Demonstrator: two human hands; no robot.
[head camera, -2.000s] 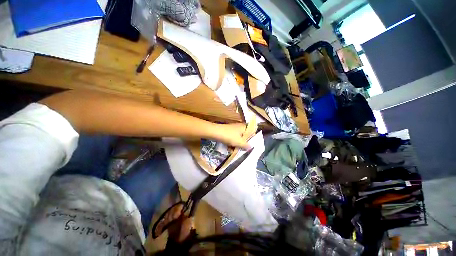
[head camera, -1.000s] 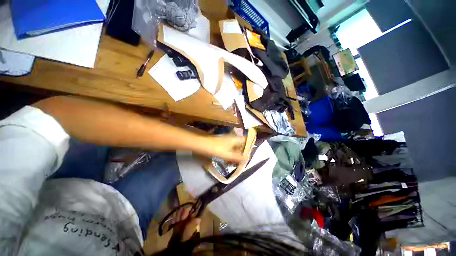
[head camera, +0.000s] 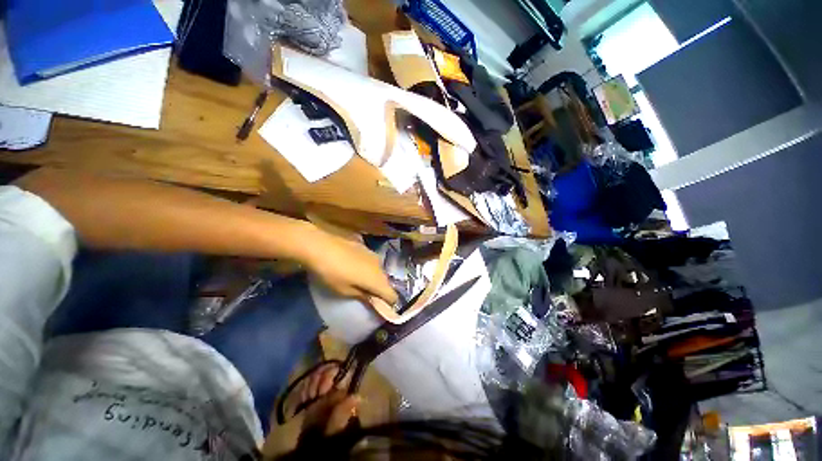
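Observation:
My right hand (head camera: 326, 394) grips the large dark handles of the tailor's shears (head camera: 383, 336) at the lower middle. The long blades point up and right, over a white paper pattern piece (head camera: 433, 356). A narrow curved tan strip (head camera: 443, 270) rises beside the blades. My left hand (head camera: 356, 273) is closed on the near end of this strip, just above the blades. Its fingertips are partly hidden. How far the blades are apart is hard to tell.
The wooden table (head camera: 203, 126) holds a blue folder (head camera: 86, 34), a pen (head camera: 253, 114), a white curved pattern piece (head camera: 347, 99) and a small dark item (head camera: 326, 133). Plastic-bagged clothing (head camera: 518, 338) lies beyond the paper. Dark hair-like strands cover the bottom edge.
My left hand has moved left and down along the curved strip, from its upper part to its near end. The shears stay over the white paper, their blades shifted slightly. The view has shifted slightly.

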